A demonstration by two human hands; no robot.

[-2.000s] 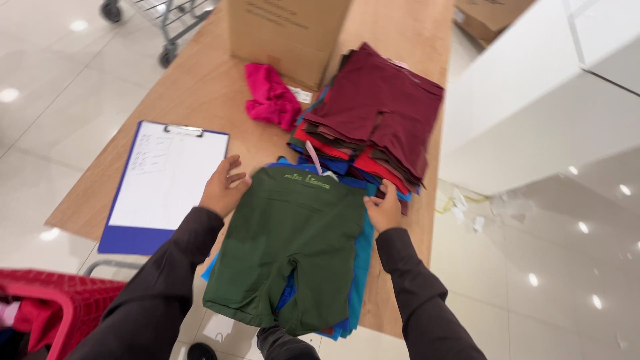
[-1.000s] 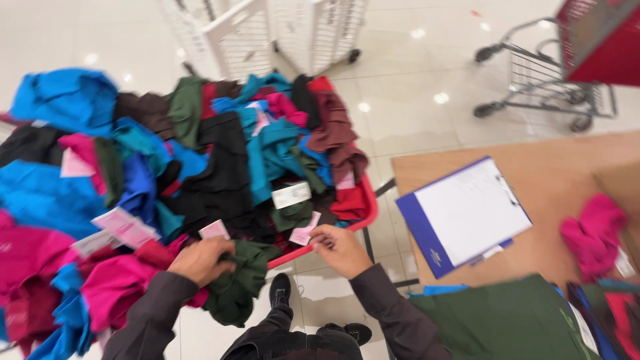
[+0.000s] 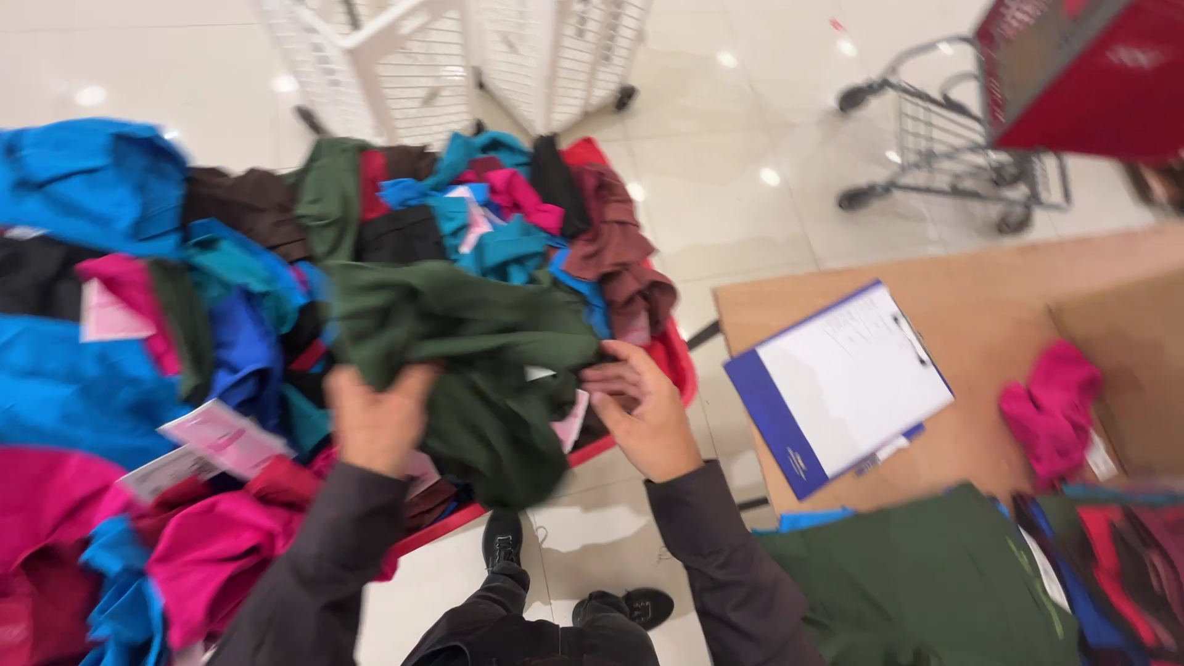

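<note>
A crumpled dark green garment (image 3: 472, 342) hangs between my hands, over a red basket (image 3: 686, 370) heaped with mixed clothes. My left hand (image 3: 381, 416), slightly blurred, grips its left part. The fingers of my right hand (image 3: 638, 407) pinch its right edge, beside a pale tag (image 3: 571, 421) that hangs near the cloth. Pink and white tags (image 3: 227, 439) lie on the heap to the left. On the wooden table at the right, a flat green garment (image 3: 925, 583) lies near a stack of folded clothes (image 3: 1124, 555).
A blue clipboard with written paper (image 3: 846, 388) rests on the wooden table (image 3: 971, 277), with a bright pink garment (image 3: 1054, 407) beside a cardboard box (image 3: 1128, 370). White mesh racks (image 3: 416, 74) on wheels stand beyond the basket. A metal cart (image 3: 953, 139) is at the upper right.
The view has swung from the table to the basket of clothes. My hands have raised the green garment and spread it out more; two seconds ago they were beside the green garment on the table.
</note>
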